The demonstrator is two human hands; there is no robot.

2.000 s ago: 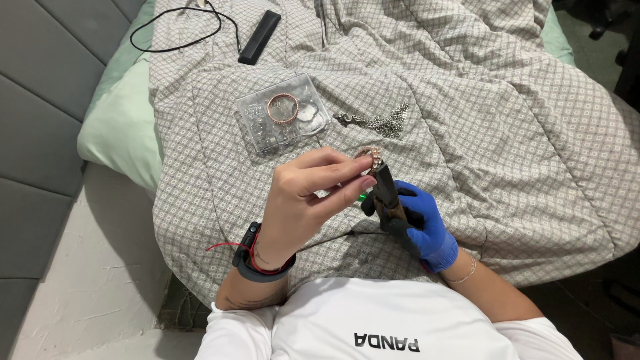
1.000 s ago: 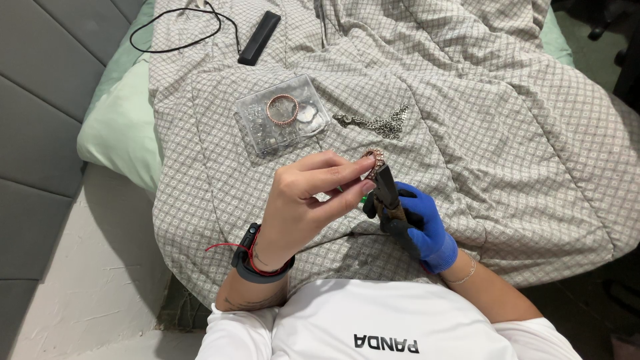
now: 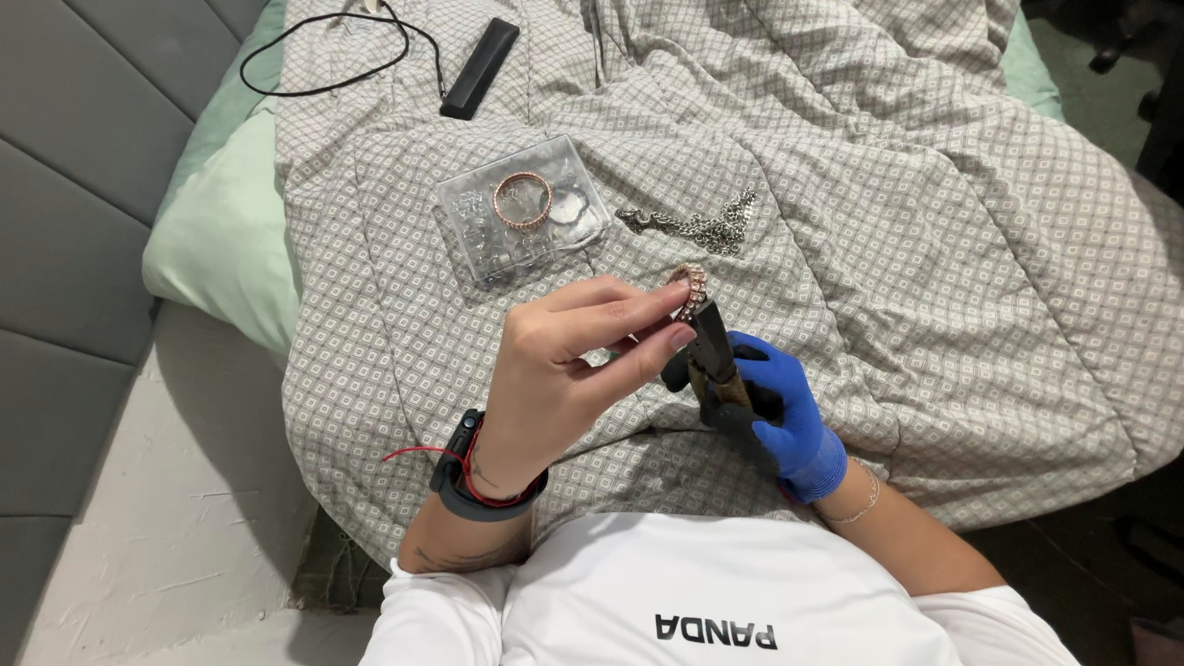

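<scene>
My left hand (image 3: 578, 361), bare, pinches a rose-gold bracelet or bangle (image 3: 691, 289) set with pale stones between thumb and fingers. In a blue and black glove, my right hand (image 3: 786, 398) is closed around the handles of pliers (image 3: 710, 344). The plier tips are at the lower right edge of the bracelet; whether they grip it is hard to tell. Beyond my hands a clear plastic compartment box (image 3: 481, 264) holds small metal pieces, and a second rose-gold bangle (image 3: 523, 202) lies on its top. To the right of the box is a heap of silver chain (image 3: 721, 229).
A grey patterned quilt (image 3: 925, 277) with folds covers the bed. On it, at the far left, lie a slim black case (image 3: 480, 67) and a black cord (image 3: 407, 42). A pale green pillow or bedding (image 3: 222, 231) sticks out beside the grey padded headboard (image 3: 74, 240).
</scene>
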